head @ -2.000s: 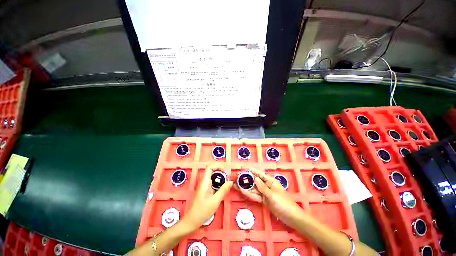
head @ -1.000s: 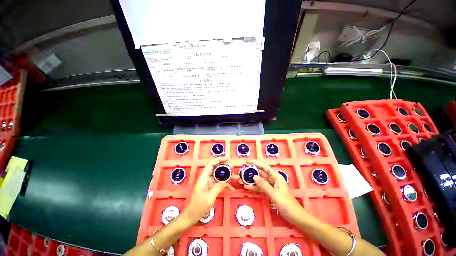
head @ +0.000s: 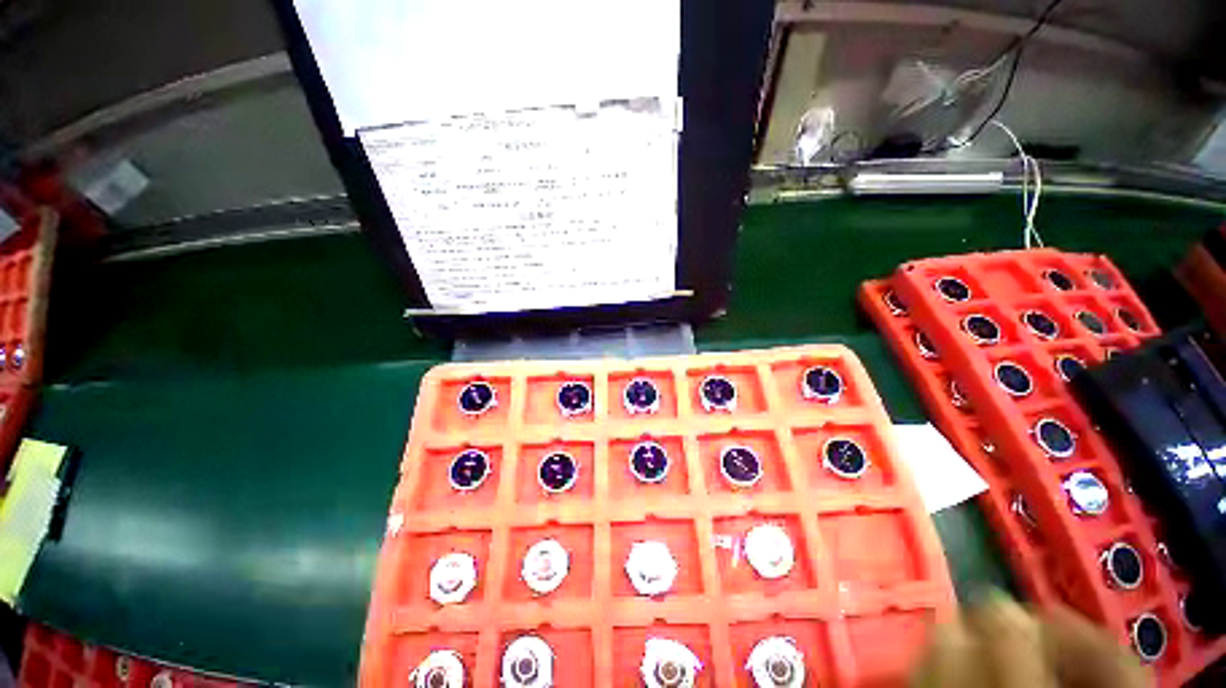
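Note:
The orange-red compartment tray (head: 612,511) lies in front of me in the head view. Its two far rows hold round watch heads with black faces up, such as one (head: 649,462) in the second row. The nearer rows hold white-silver units face down, such as one (head: 652,567) in the third row. The pockets at the right end of the third and fourth rows hold no unit. One hand (head: 1029,652), which looks like my right hand, is a blur at the bottom right edge; its fingers cannot be made out. My left hand is out of the picture.
Stacked orange-red trays (head: 952,327) with units stand at the right, a black case (head: 1167,437) on them. A white paper slip (head: 937,466) lies beside the front tray. A document stand (head: 715,175) stands behind it. A yellow pad (head: 30,518) and side trays (head: 16,303) are at the left.
Both hands have left the middle of the tray. The two watch heads they held now lie face up in the second row. The blurred hand is at bottom right. The view has shifted slightly.

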